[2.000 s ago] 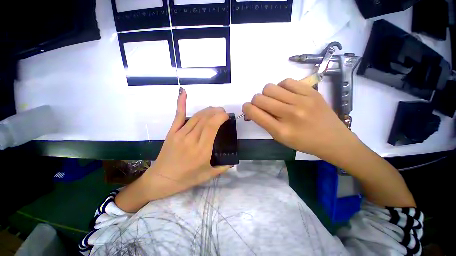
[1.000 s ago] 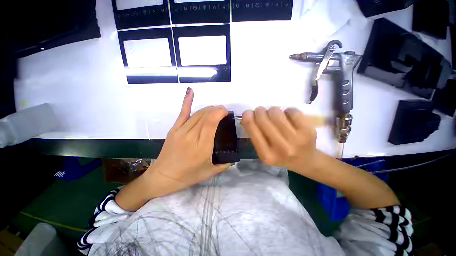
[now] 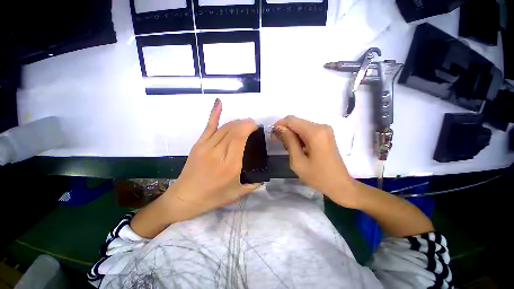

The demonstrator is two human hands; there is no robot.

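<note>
My left hand [image 3: 207, 163] holds a black display unit [image 3: 255, 158] on its side at the table's front edge. Its fingers lie over the far side, and the index finger or thumb points away from me. A row of small marks shows near the unit's lower end. My right hand [image 3: 318, 155] is just right of the unit's upper end, its fingertips pinched together. A small pale glint shows at these fingertips, but I cannot tell what it is. The tool handle is not visible.
Several front panels [image 3: 231, 83] with clear windows lie beyond my hands. A silver air blow gun [image 3: 385, 96] lies at the right, its nozzle pointing left. Black housings [image 3: 448, 65] lie farther right. A translucent bottle [image 3: 34, 138] lies at the left edge, below a dark stack [image 3: 56, 28].
My right hand has moved in and down from beside the blow gun, and turned. The pale-handled tool seen in it earlier no longer shows. My left hand still holds the unit.
</note>
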